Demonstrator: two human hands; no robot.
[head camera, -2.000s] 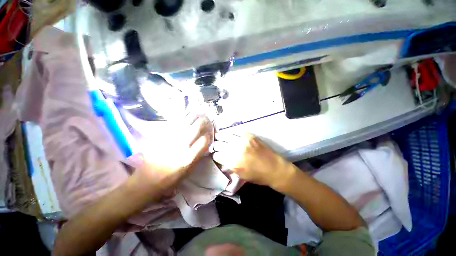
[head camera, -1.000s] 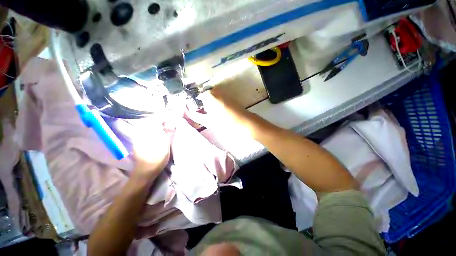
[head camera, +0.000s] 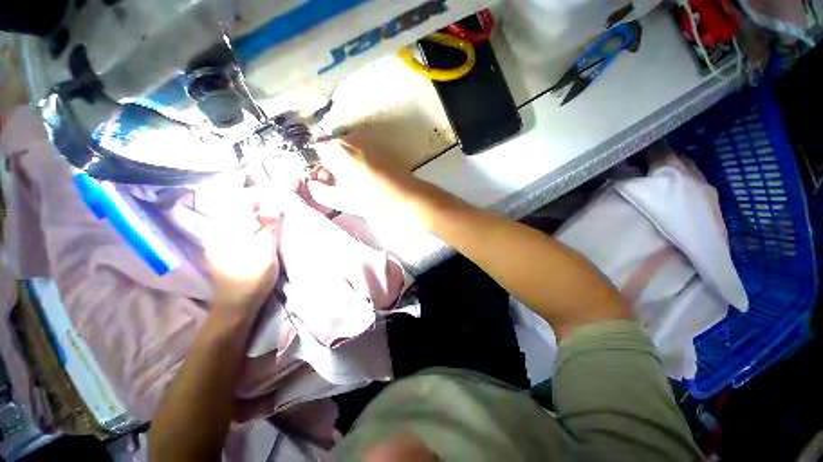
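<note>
The pink and white garment piece (head camera: 329, 271) lies bunched under the sewing machine's presser foot area (head camera: 287, 135) and hangs down over the table's front edge. My left hand (head camera: 239, 248) is on the cloth left of the needle, its fingers washed out by the lamp's glare. My right hand (head camera: 347, 176) is at the cloth just right of the presser foot, its fingertips curled at the fabric's edge. The needle itself and the exact finger grip are lost in glare. More pink cloth (head camera: 99, 298) spreads at the left.
A black phone (head camera: 478, 104) lies behind the front edge, with yellow-handled scissors (head camera: 442, 59) partly over it. Blue snips (head camera: 600, 56) and a red item (head camera: 711, 23) lie further right. White and pink cloth (head camera: 641, 253) is heaped by a blue basket (head camera: 758, 207). A blue tube (head camera: 135, 230) hangs left.
My right hand has moved from in front of the needle to its right side. My left hand has moved left and down. The machine and table have shifted left and up in view.
</note>
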